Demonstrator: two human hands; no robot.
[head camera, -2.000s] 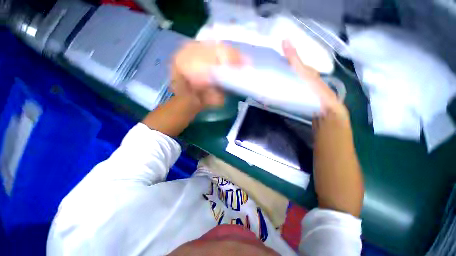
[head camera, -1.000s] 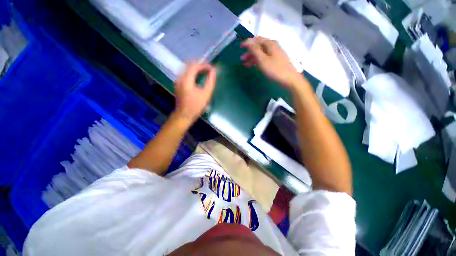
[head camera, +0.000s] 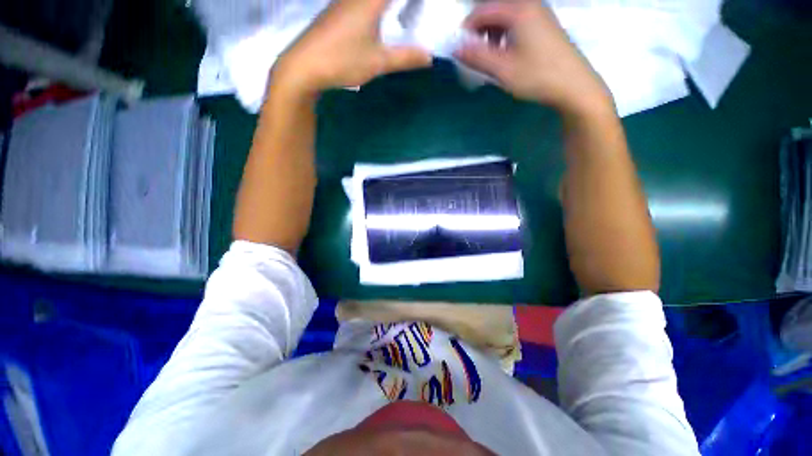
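Observation:
A glossy black panel (head camera: 441, 214) lies flat on white sheets (head camera: 445, 269) near the bench's front edge, with a ceiling light reflected across it. Both hands are beyond it at the top of the view. My left hand (head camera: 347, 49) has its thumb stretched inward, and its fingers are partly hidden. My right hand (head camera: 521, 53) has thumb and fingers curled close together. A white, crumpled-looking thing (head camera: 432, 25) lies between the hands. It is blurred, and I cannot tell if either hand grips it.
Grey-faced stacked pieces (head camera: 151, 178) stand at the left. Loose white sheets (head camera: 623, 53) spread along the far side on both sides of the hands. A dark stack (head camera: 797, 209) is at the right edge. Blue crates (head camera: 98, 356) are below the bench.
The grey-white piece held two seconds ago left the hands by one second ago. Both hands have since moved to the far papers. The view has turned, and the black panel now lies straight ahead.

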